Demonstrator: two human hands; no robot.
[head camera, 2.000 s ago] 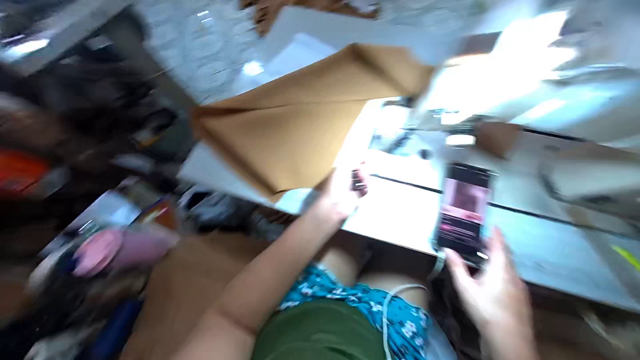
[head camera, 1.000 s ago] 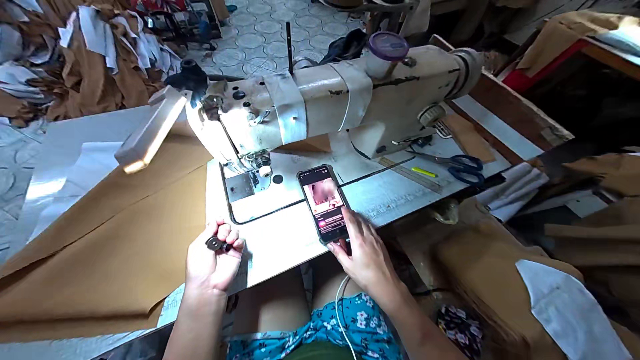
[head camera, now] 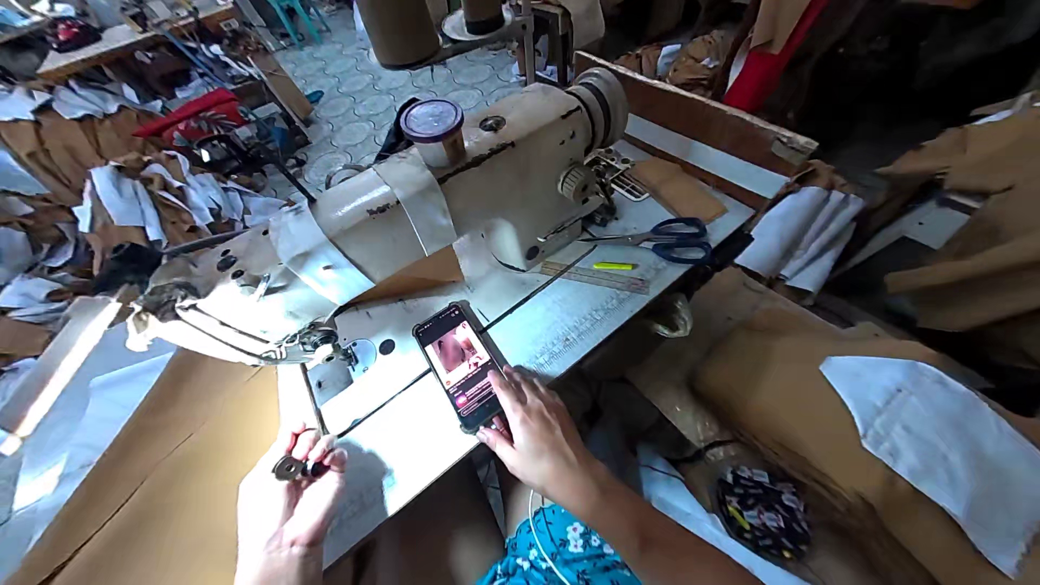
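Observation:
My left hand [head camera: 301,487] is closed around a small dark metal part [head camera: 289,468], perhaps a bobbin case, at the table's front edge. A thin dark rod or tool [head camera: 312,398] rises from its fingers toward the needle area of a white industrial sewing machine [head camera: 504,146]. My right hand [head camera: 540,431] holds the lower end of a smartphone [head camera: 460,366] with a lit screen, its fingers on the right side and screen. The phone lies on or just above the machine bed; which, I cannot tell. Brown fabric [head camera: 187,439] lies left of my left hand.
Scissors with blue handles [head camera: 682,240], a yellow marker [head camera: 615,266] and a ruler [head camera: 601,278] lie at the bed's right. A lidded tub [head camera: 433,130] stands on the machine. A lit lamp [head camera: 61,366] is at left. Fabric pieces [head camera: 934,439] lie at lower right.
The view has swung and now shows more of the machine's right side. A thin rod now shows at my left hand, where a second ago only the small dark part was visible. My right hand still holds the phone.

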